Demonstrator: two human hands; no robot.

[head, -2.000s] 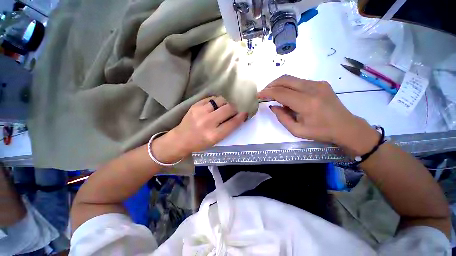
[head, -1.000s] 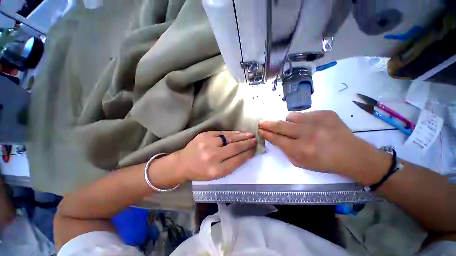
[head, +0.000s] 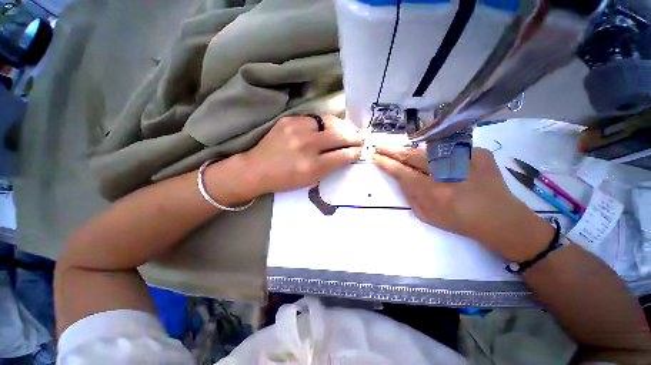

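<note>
Olive-khaki cloth (head: 235,107) lies in folds over the left of the table, its front edge hanging over. My left hand (head: 303,150) lies flat on the cloth's edge, fingertips just in front of the lit needle area. My right hand (head: 457,196) lies from the right with its fingertips almost touching the left ones; whether they pinch cloth is hidden by glare. The white sewing machine head (head: 421,57) stands above the fingers. The presser foot and needle area (head: 389,121) is brightly lit. A grey-blue cylinder (head: 450,160) hangs in front of my right hand's back.
Blue snips (head: 553,199) and a pink-red tool (head: 557,187) lie at the right. A white printed label (head: 598,219) lies beside them, near crumpled clear plastic (head: 624,228). A measuring tape (head: 400,291) runs along the table's front edge. Cloth heaps (head: 514,335) lie below.
Both hands have moved away from the table's front edge up to the needle area, with the cloth edge. The view has shifted, so more of the machine head shows.
</note>
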